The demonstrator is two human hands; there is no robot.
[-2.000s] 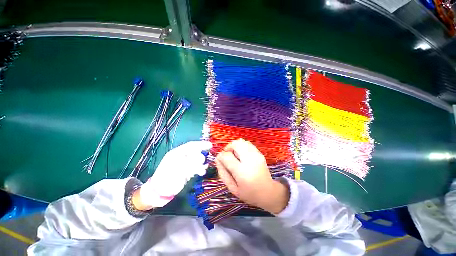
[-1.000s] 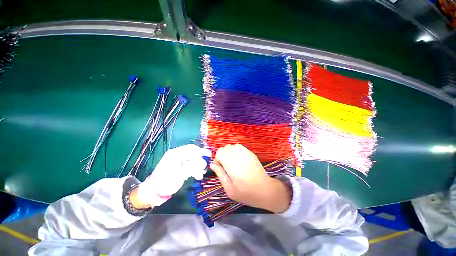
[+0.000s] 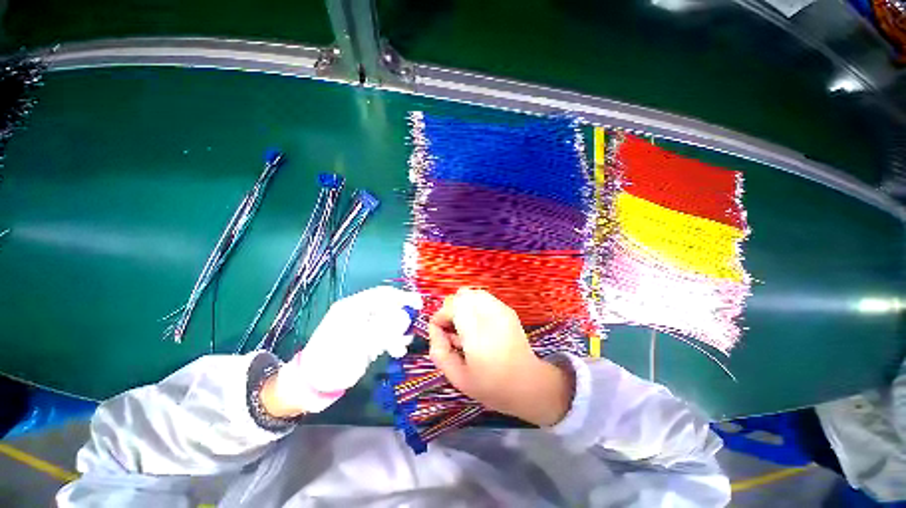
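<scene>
My left hand (image 3: 353, 342), in a white glove, holds a small blue connector housing (image 3: 410, 316) at its fingertips. My bare right hand (image 3: 482, 342) is just right of it, thumb and forefinger pinched near the housing; a short bit of wire shows between the hands, its colour unclear. Behind the hands lie the blue wires (image 3: 502, 154), purple wires (image 3: 502, 215) and red-orange wires (image 3: 502, 278). A pile of filled harnesses (image 3: 432, 397) with blue housings at its left edge lies below and partly under my right hand.
Partly wired harnesses (image 3: 316, 258) lie to the left. Right of the yellow strip (image 3: 599, 169) are red (image 3: 680, 182), yellow (image 3: 680, 235) and pink-white wires (image 3: 671, 295), with a loose wire (image 3: 695, 347) below. A metal rail (image 3: 487, 91) runs behind. Black-white wires (image 3: 15, 89) are far left.
Both hands stay close together at the housing. The right hand's fingers have shifted slightly right from the housing since one second ago. The whole view has shifted a little.
</scene>
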